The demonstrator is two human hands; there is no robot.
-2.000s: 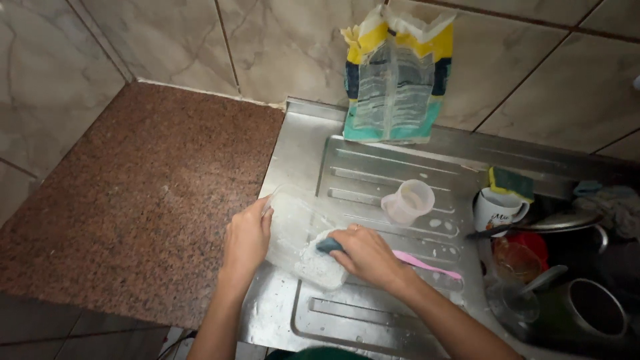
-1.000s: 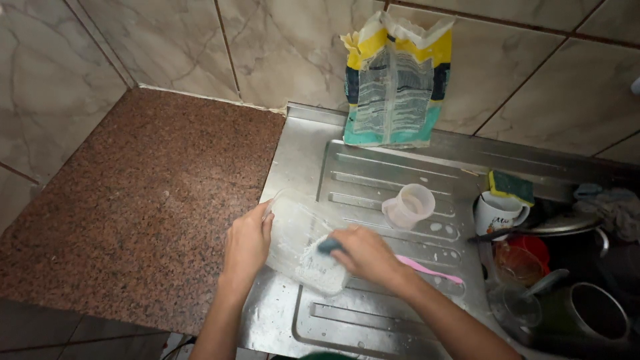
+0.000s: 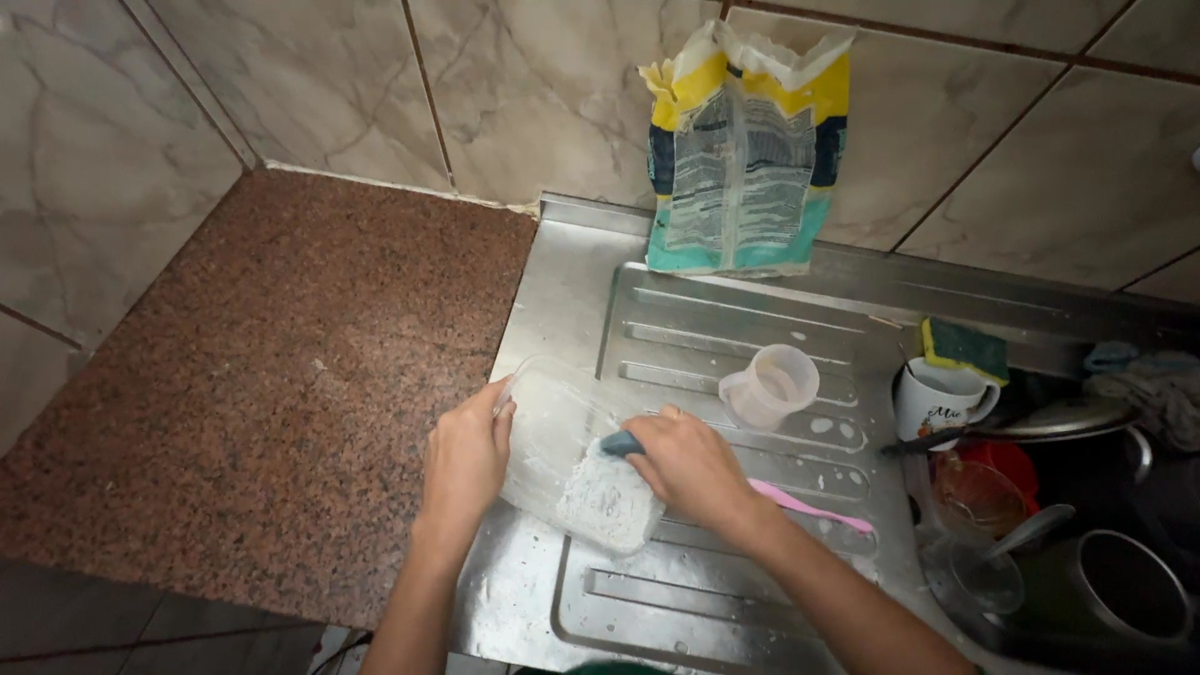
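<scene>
My left hand (image 3: 466,457) grips the left rim of a clear plastic container (image 3: 553,412), tilted over the steel drainboard. White powder (image 3: 609,497) lies heaped at the container's lower right end. In my right hand (image 3: 689,459) is a dark blue-grey utensil handle (image 3: 621,443); its far end is hidden, so its kind is unclear. Just right of that hand a pink plastic utensil (image 3: 816,507) lies on the drainboard. Behind it stands a translucent plastic measuring cup (image 3: 771,384) with a handle.
An opened plastic bag (image 3: 741,169) leans on the tiled wall. Granite counter (image 3: 281,375) spans the left. At the right are a white mug (image 3: 937,398), a green and yellow sponge (image 3: 966,350), a pot lid (image 3: 1069,417), a red container (image 3: 1008,469) and a metal pot (image 3: 1130,586).
</scene>
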